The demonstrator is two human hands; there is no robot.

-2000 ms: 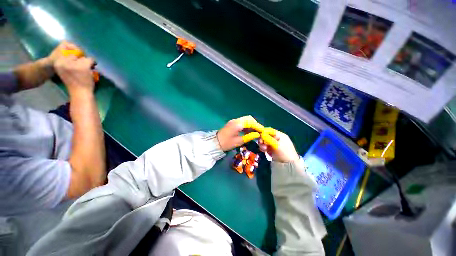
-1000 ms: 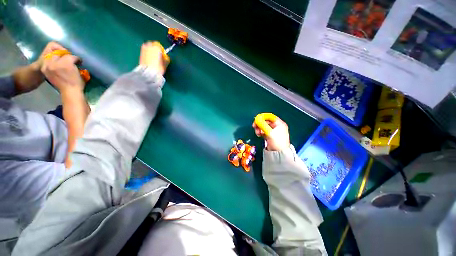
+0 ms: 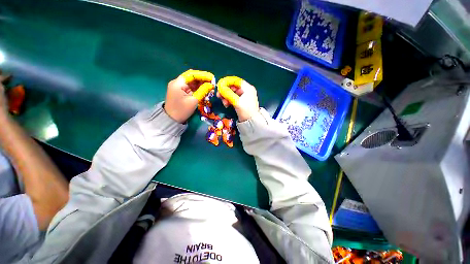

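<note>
My left hand (image 3: 188, 95), in yellow finger cots, pinches the pale lead of an orange-and-black unit (image 3: 206, 108), which hangs just below the fingertips. My right hand (image 3: 238, 96), also in yellow finger cots, is beside it with curled fingertips close to the lead's end; whether it holds a tiny part is too small to tell. A cluster of orange units (image 3: 221, 132) lies on the green belt (image 3: 129, 67) just below both hands.
A near blue tray (image 3: 317, 111) with tiny grey parts is right of my right hand. Behind it are a far blue tray (image 3: 315, 33) with white pieces and a yellow holder (image 3: 368, 56). A grey machine (image 3: 407, 175) and orange-filled green crate (image 3: 368, 256) are right. Another person's arm (image 3: 31, 175) is left.
My left hand has come back from the far rail with the orange unit and met my right hand above the cluster. The view has shifted, showing more of the right side.
</note>
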